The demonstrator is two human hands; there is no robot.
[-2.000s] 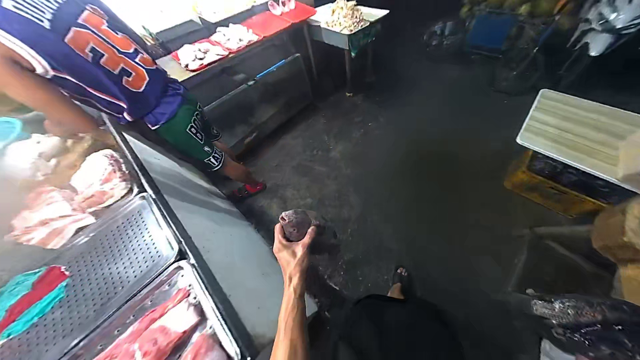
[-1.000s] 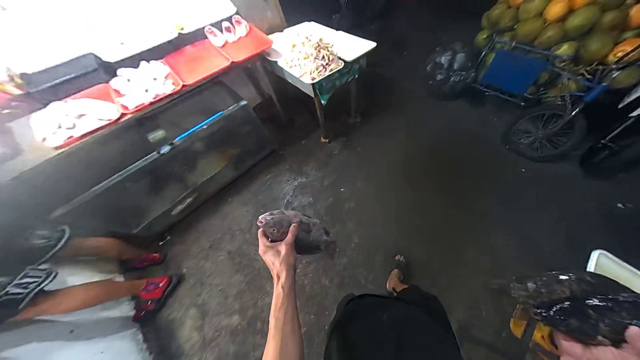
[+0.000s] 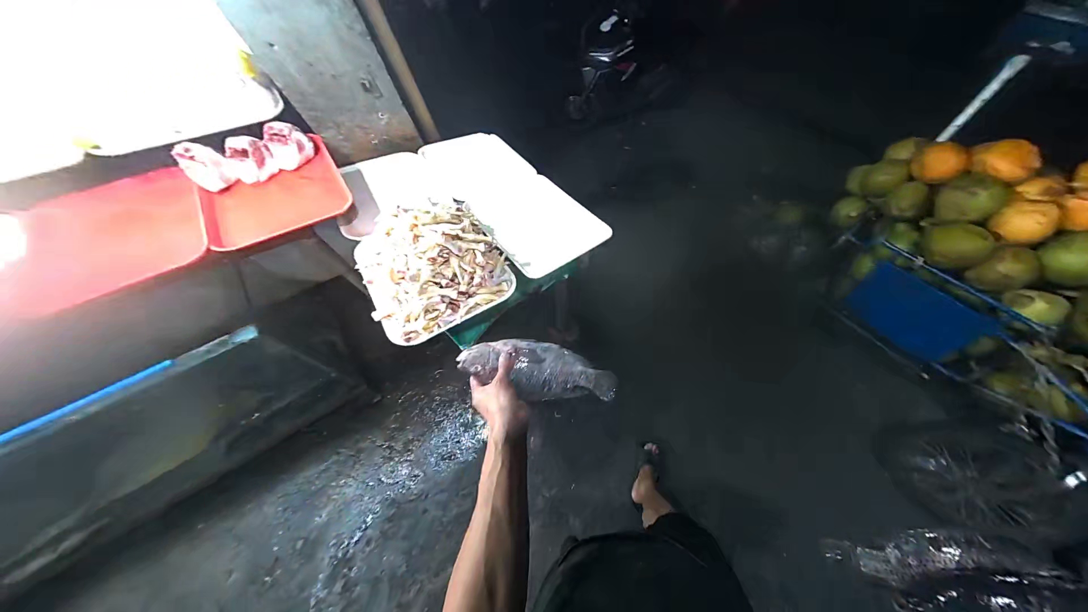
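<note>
My left hand (image 3: 500, 399) grips a whole dark grey fish (image 3: 552, 371) near its head, the thumb across its side. The fish's head points left and its tail right, above the wet floor and just below the near corner of a white tray (image 3: 406, 337) heaped with pale strips of meat or innards (image 3: 438, 268). At the lower right edge lie dark, glistening fish (image 3: 952, 561), blurred; my right hand does not show there.
Red trays (image 3: 280, 212), one with pieces of raw meat (image 3: 246, 159), line the counter at left. A blue-sided cart (image 3: 922, 310) loaded with green and orange coconuts (image 3: 969, 200) stands at right. A motorcycle (image 3: 603, 64) is farther off. My sandalled foot (image 3: 648, 476) steps on dark floor.
I have moved forward past the meat counter, and the view has shifted strongly. The person in the jersey is out of view. The fish stays in my left hand; my right hand has left the view.
</note>
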